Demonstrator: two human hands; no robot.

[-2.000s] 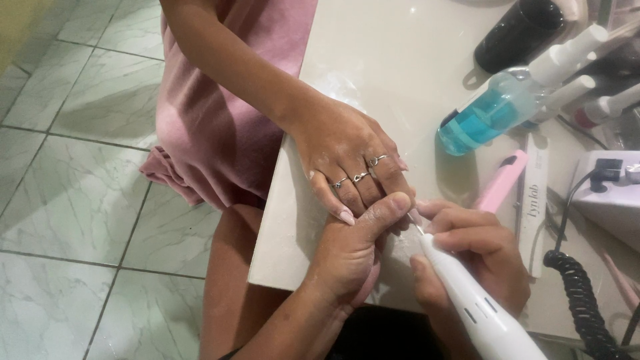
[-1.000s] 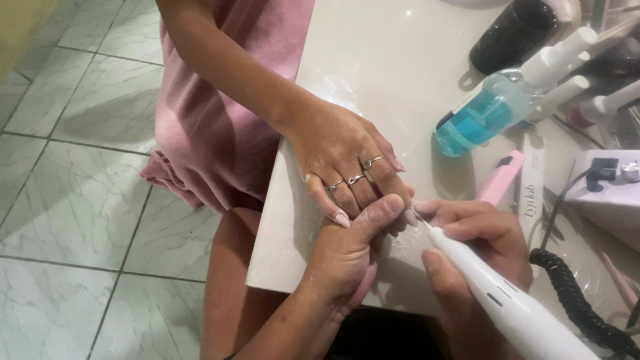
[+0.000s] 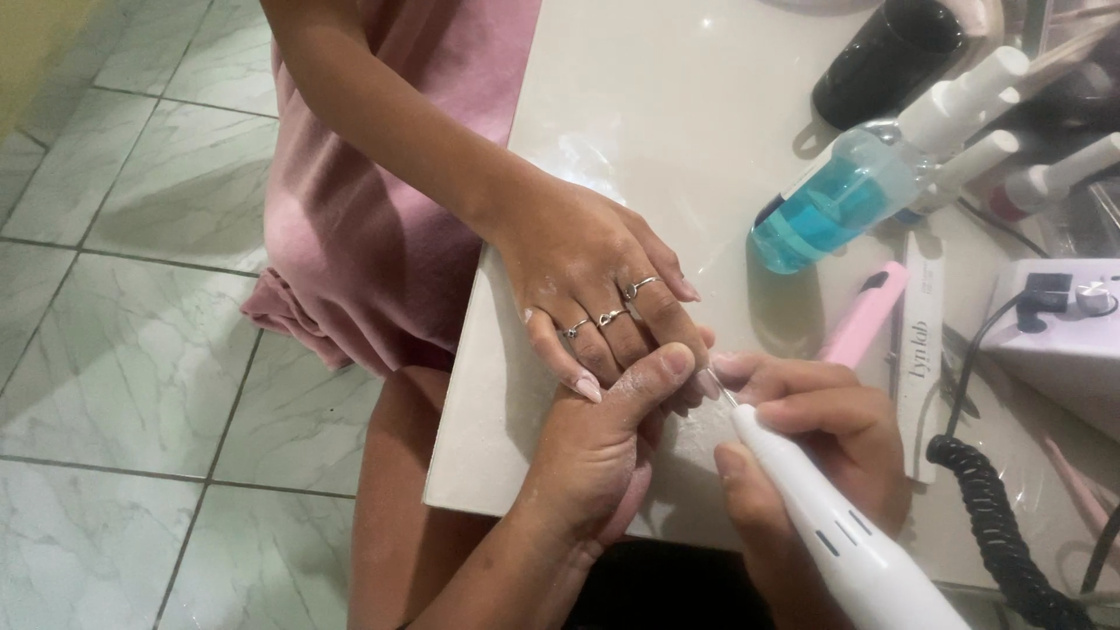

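My left hand (image 3: 604, 437) grips the fingers of another person's hand (image 3: 586, 262), its thumb lying over a finger close to the tip. That hand rests palm down and wears several silver rings (image 3: 641, 287). In my right hand (image 3: 814, 437) is a white electric nail drill (image 3: 840, 516), held like a pen. The drill's thin metal bit (image 3: 723, 388) is at the fingernail (image 3: 707, 383) beside my left thumb; whether it touches cannot be told. Pale dust covers parts of both my left hand and the other person's fingers.
A spray bottle of blue liquid (image 3: 822, 210) and a black cup (image 3: 888, 57) stand on the white table (image 3: 665, 114). Nearer lie a pink-handled tool (image 3: 866, 315) and a white nail file (image 3: 920, 359). At right are a white control box (image 3: 1059, 324) and a coiled black cord (image 3: 997, 525).
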